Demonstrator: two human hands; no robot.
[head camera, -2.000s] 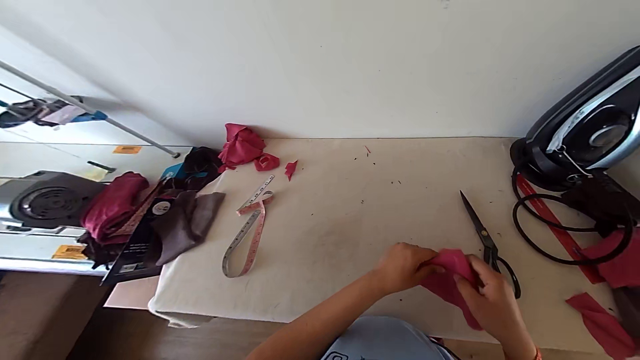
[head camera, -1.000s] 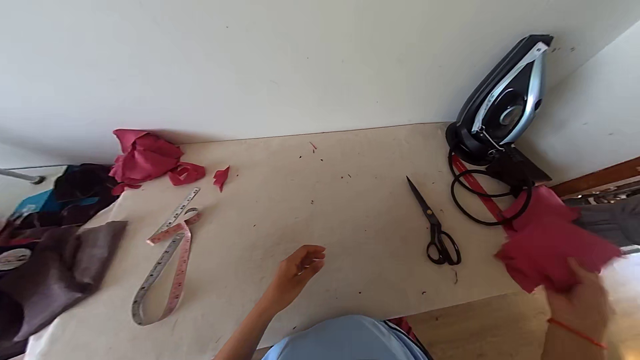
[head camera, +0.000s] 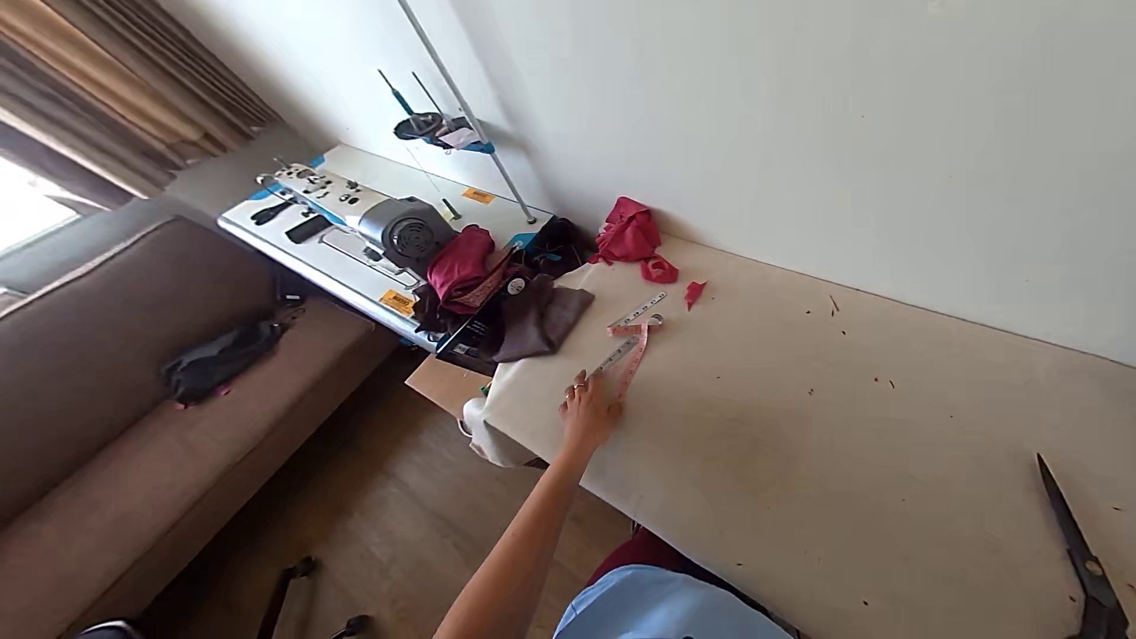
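My left hand (head camera: 589, 410) is on the near loop of a pink and white tape measure (head camera: 641, 348), close to the table's left end; whether its fingers grip the tape is not clear. My right hand is out of the frame. Beyond the tape lie a small red fabric scrap (head camera: 694, 294) and a crumpled red cloth (head camera: 628, 231) against the wall. A brown-grey cloth (head camera: 543, 318) hangs over the table's left corner. Black-handled fabric scissors (head camera: 1084, 555) lie at the far right, partly cut off by the frame.
An industrial sewing machine (head camera: 382, 222) stands on its white table (head camera: 355, 306) at the left, with dark and red cloths heaped beside it. A thread stand (head camera: 461, 98) rises behind. A brown sofa (head camera: 222, 417) is at far left. Thread bits dot the cloth-covered table (head camera: 799, 444).
The view has swung far left. My left hand has moved to the tape measure. My right hand, holding red cloth at the right one second ago, has left the view, as has the iron.
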